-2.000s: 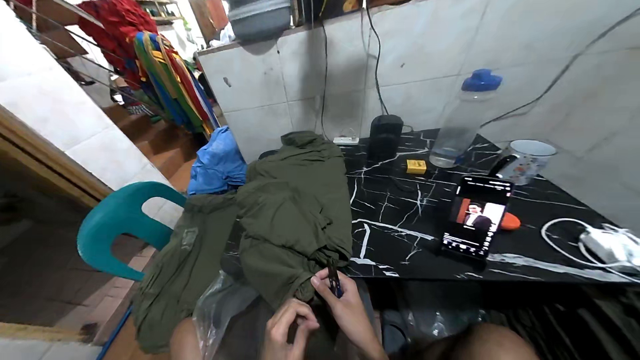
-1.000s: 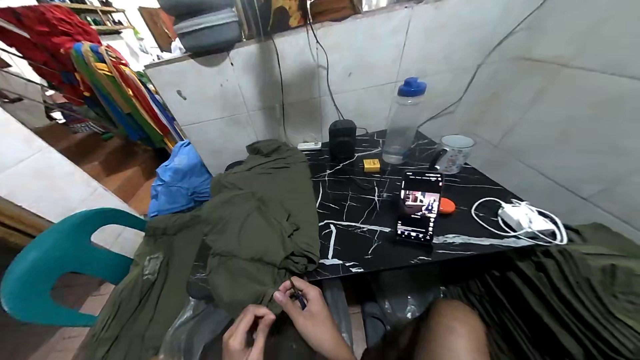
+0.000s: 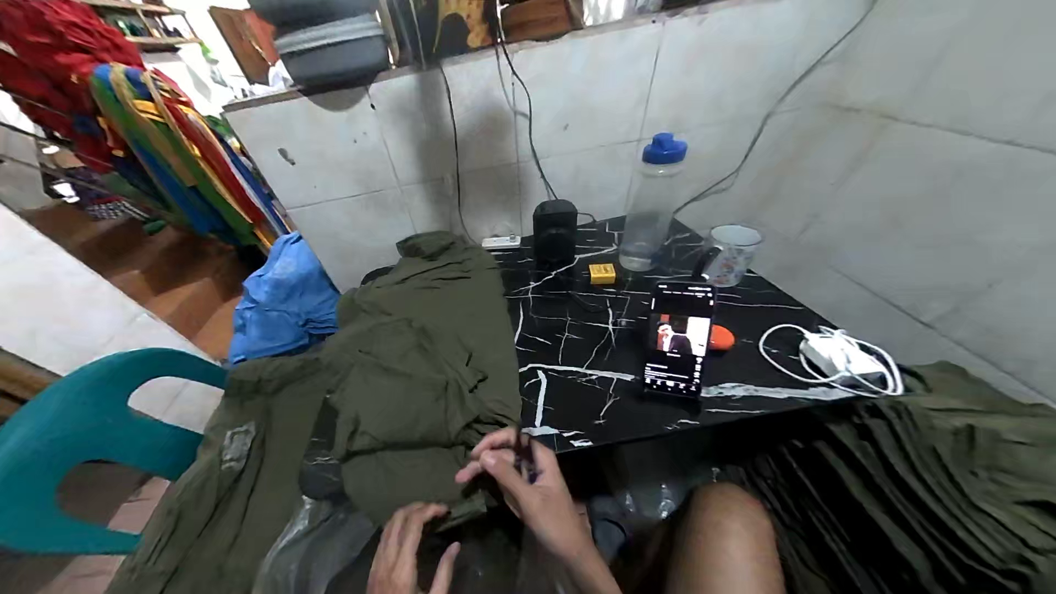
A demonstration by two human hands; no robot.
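An olive-green cloth garment (image 3: 412,355) lies over the table's left part and hangs toward my lap. My right hand (image 3: 528,487) is at its lower right edge, fingers curled around a small dark tool (image 3: 523,462) whose kind I cannot make out. My left hand (image 3: 408,549) is lower and to the left, fingers apart, beside the garment's near edge; nothing shows in it. A clear plastic sheet (image 3: 318,536) lies left of that hand.
The black marble-patterned table (image 3: 577,412) bears a phone (image 3: 678,338), a clear bottle (image 3: 652,206), a mug (image 3: 731,254), a black speaker (image 3: 555,231), a yellow box (image 3: 602,274) and a white charger (image 3: 841,356). A teal chair (image 3: 49,396) stands left; folded olive cloth (image 3: 924,487) is at right.
My left hand has moved away from my right hand and its fingers have spread. The view has turned to the right since two seconds ago.
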